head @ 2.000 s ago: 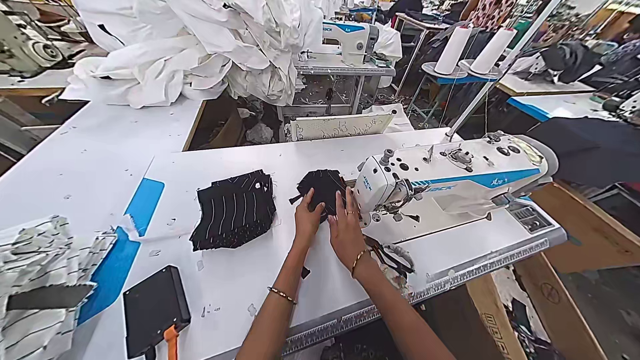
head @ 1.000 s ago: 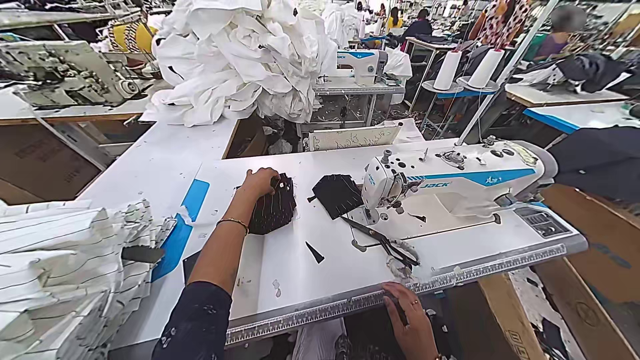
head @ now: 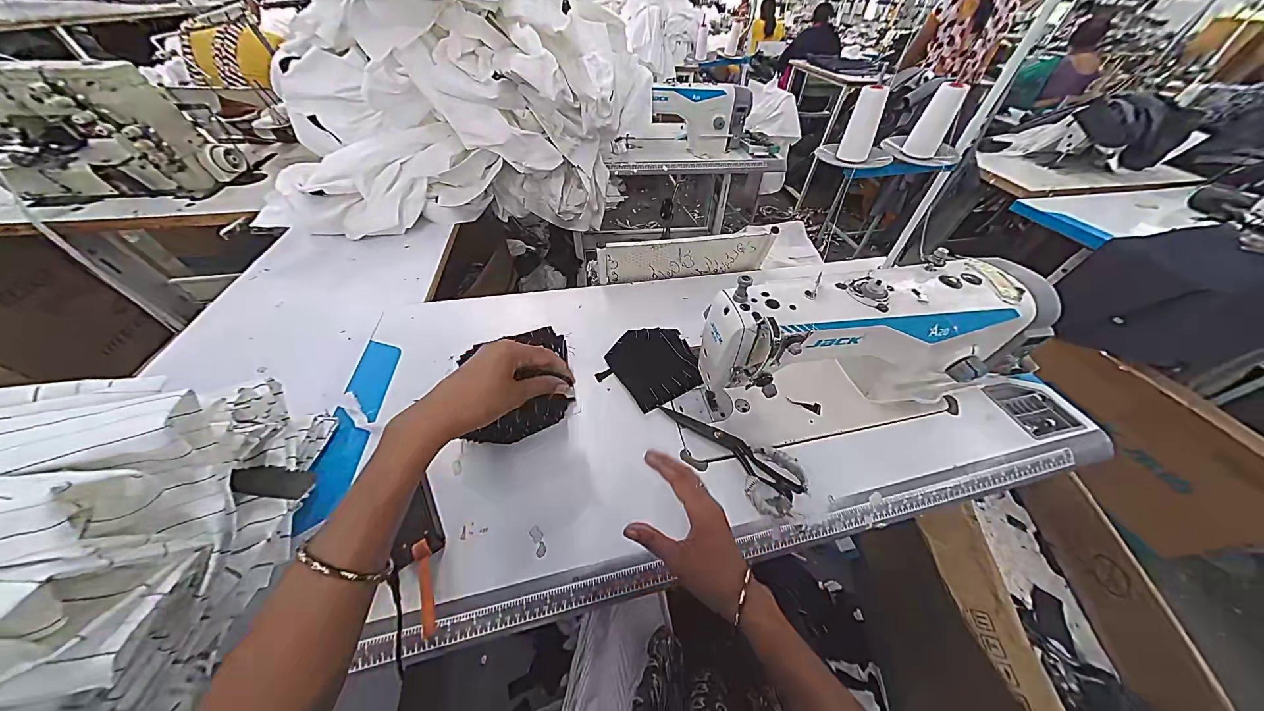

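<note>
My left hand (head: 504,385) rests on a stack of dark striped fabric pieces (head: 518,420), its fingers bent at the stack's right edge; whether they pinch a piece is hard to tell. My right hand (head: 696,533) is above the table's front edge, fingers spread, holding nothing. Between the stack and the Jack sewing machine (head: 869,326) lies a black striped fabric piece (head: 652,367), close to the needle area. Black-handled scissors (head: 746,454) with cloth wrapped on one handle lie in front of the machine. A small dark scrap (head: 805,405) is on the machine bed.
Striped white fabric (head: 109,533) is heaped at the left, by a dark box-like device with an orange strap (head: 425,588). Behind are a pile of white fabric (head: 444,109), another sewing machine (head: 701,114) and thread cones (head: 862,123). A measuring tape (head: 553,604) runs along the front edge.
Both hands were on the black piece by the machine two seconds ago. My left hand has gone to the stack; my right hand has since risen from the table's front edge. The narrow scrap mid-table is gone.
</note>
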